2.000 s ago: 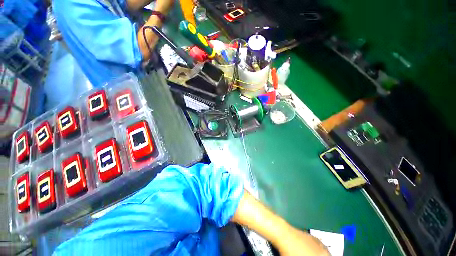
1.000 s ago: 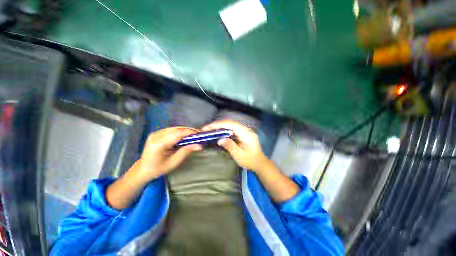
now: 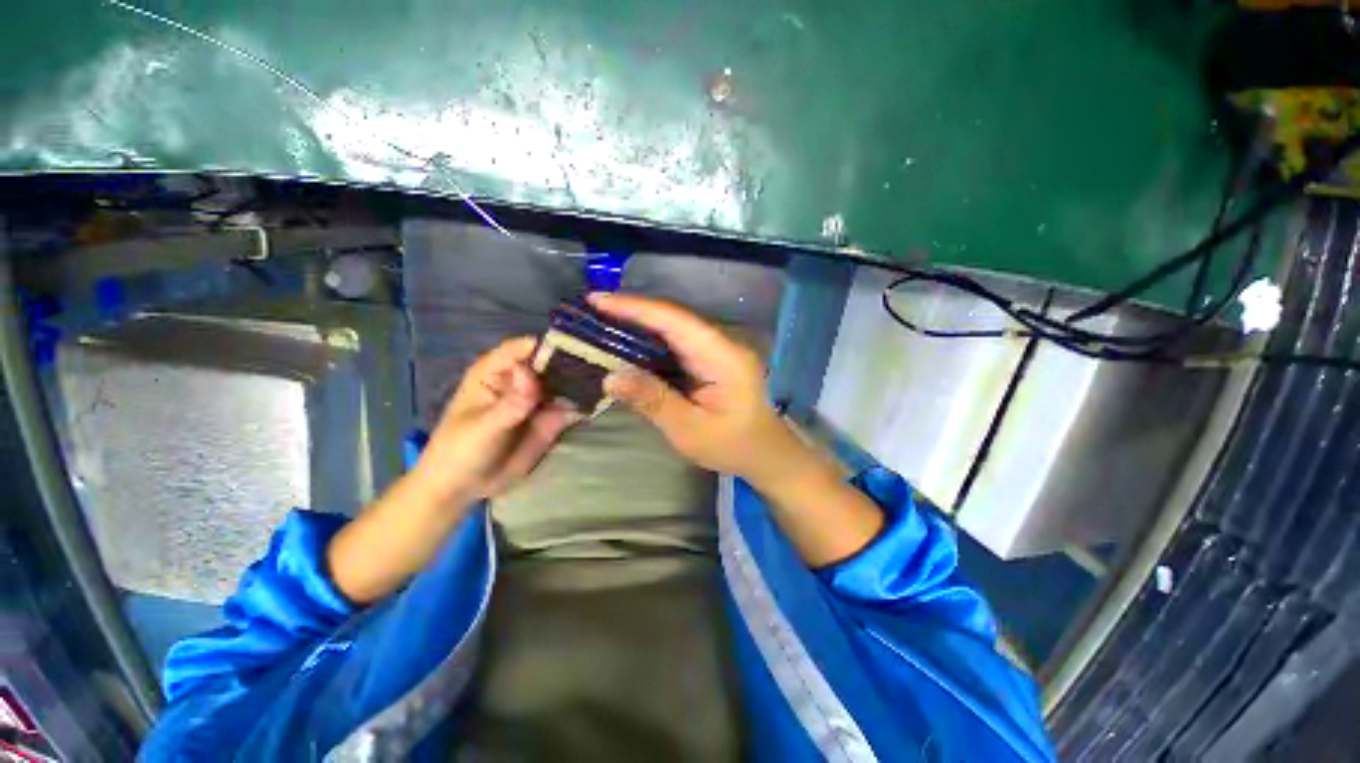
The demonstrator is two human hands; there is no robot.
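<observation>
A dark flip phone [image 3: 576, 376] with a pale gold frame around a dark screen is held over my lap, just below the bench edge. It is tilted, with the framed side partly towards me and a dark blue-black part along its upper right. My left hand [image 3: 495, 415] grips its left side. My right hand [image 3: 698, 385] holds its right side, with the thumb near the frame. The fingers hide part of the phone.
The green bench mat [image 3: 955, 119] spans the top, with a thin pale wire [image 3: 239, 52] across its left. Black cable [image 3: 1029, 321] loops over the right front edge. White boxes [image 3: 925, 388] are under the bench. Black ribbed trays [image 3: 1253, 537] stand at the right.
The head view has swung from the bench down to my lap. Since one second ago, the phone has turned from edge-on to show its gold-framed screen side. The white rectangle has left the view.
</observation>
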